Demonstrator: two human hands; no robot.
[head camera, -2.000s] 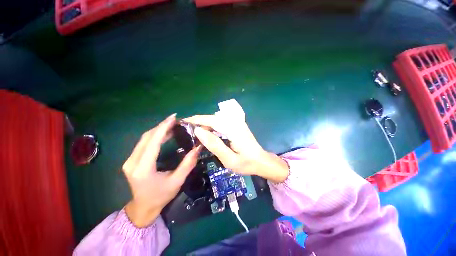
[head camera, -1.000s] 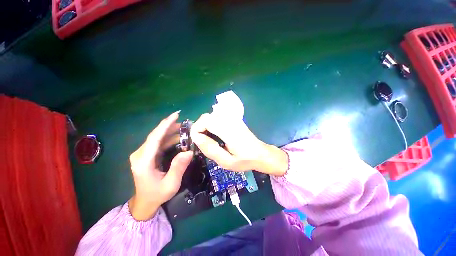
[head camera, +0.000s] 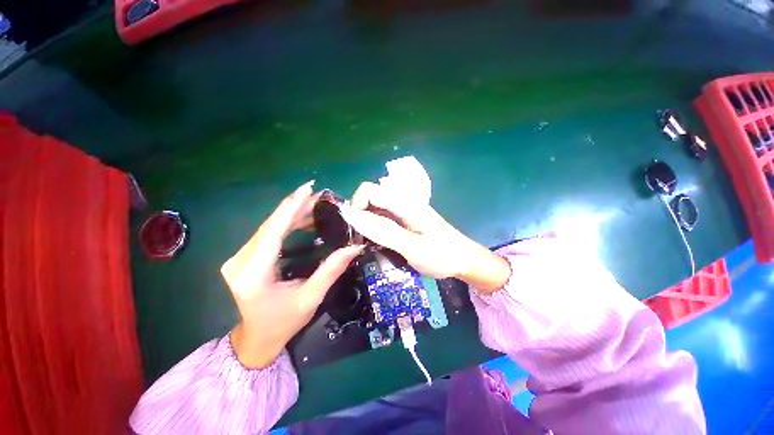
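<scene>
A dark round module with a shiny rim (head camera: 333, 223) is held up, tilted, above the black test fixture (head camera: 318, 347). My left hand (head camera: 276, 276) grips its edge between fingertips and thumb. My right hand (head camera: 416, 238) has its fingers on the module's right side and partly hides it. A white wipe (head camera: 409, 180) shows behind my right hand; whether that hand holds it I cannot tell. The blue circuit board (head camera: 397, 297) lies on the fixture, with a white USB cable (head camera: 411, 341) in its near edge. The fixture's socket is mostly hidden below my left hand.
Stacked red trays (head camera: 72, 280) stand at the left, with a reddish-dark disc (head camera: 162, 234) beside them. At the right lie a corded black disc (head camera: 659, 177), a thin ring (head camera: 685, 211) and small metallic parts (head camera: 672, 124), near a red tray (head camera: 730, 144). Another red tray (head camera: 170, 19) is at the far left.
The module was edge-on a second ago and now shows more of its dark face. My left thumb has moved right along its lower edge. The camera view has shifted slightly.
</scene>
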